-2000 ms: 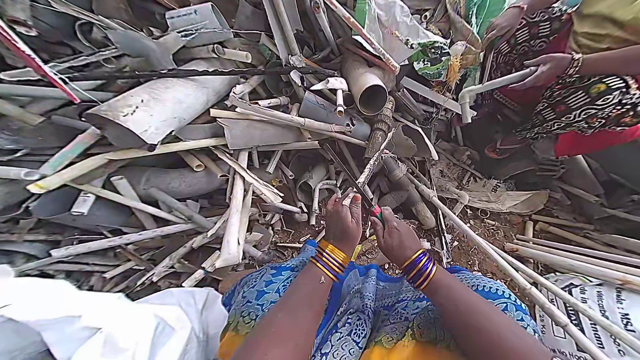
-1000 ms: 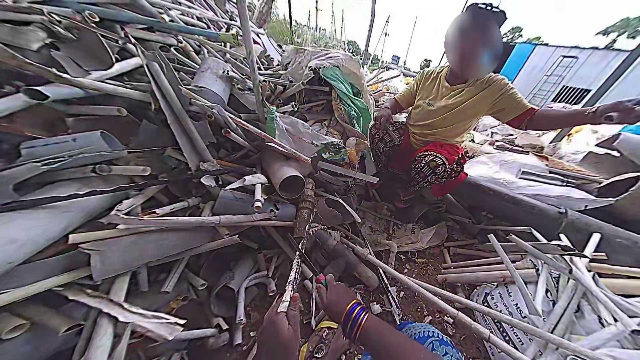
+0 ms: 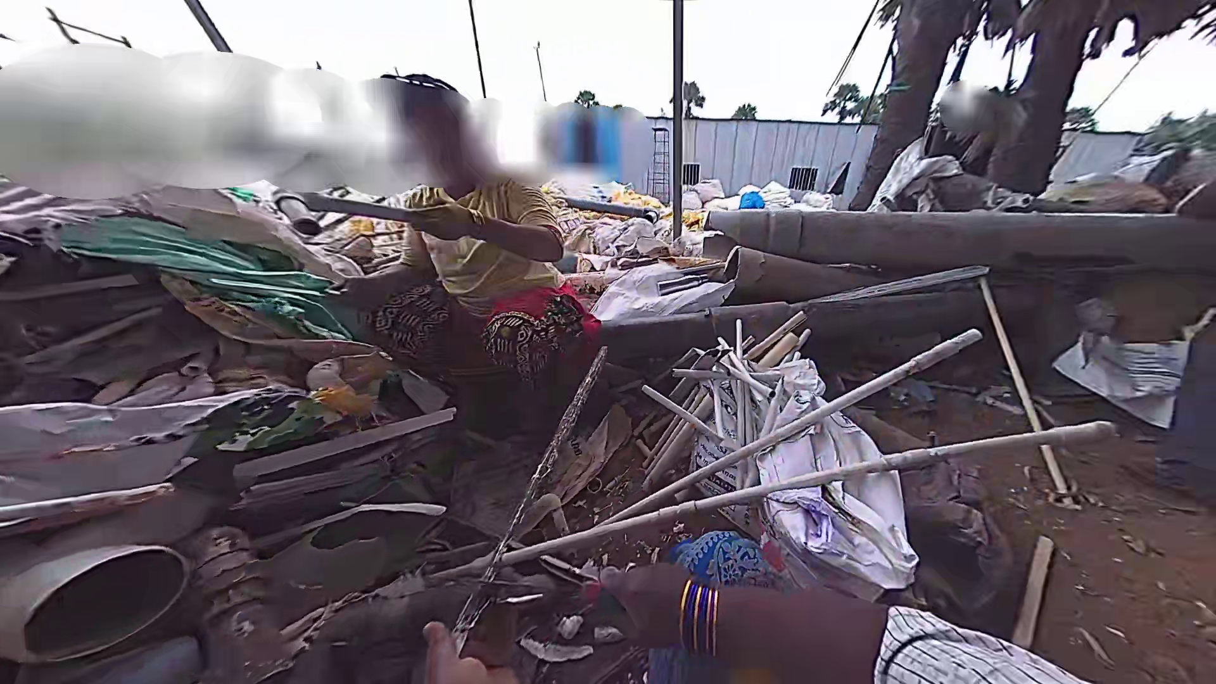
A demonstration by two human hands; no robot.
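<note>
My left hand (image 3: 461, 660), at the bottom edge, is closed around the lower end of a long, thin, rough strip (image 3: 541, 465) that slants up to the right. Just right of it is my right hand (image 3: 632, 603), with coloured bangles at the wrist; its fingers are dark and blurred, so what it holds cannot be told. Two long pale pipes (image 3: 807, 480) run from near my hands toward the upper right, over a white sack (image 3: 841, 527) with thinner pipes in it.
A co-worker in a yellow top (image 3: 503, 228) sits ahead, holding a grey pipe (image 3: 356, 207). Scrap pipes and sheeting lie at left, including a wide pipe with an open end (image 3: 95, 603). Large grey pipes (image 3: 950, 237) lie across the back right. A wooden piece (image 3: 1034, 589) rests on the ground.
The view has swung up and right. The co-worker's arm, stretched out to the side a second ago, is now bent in front with a pipe in hand.
</note>
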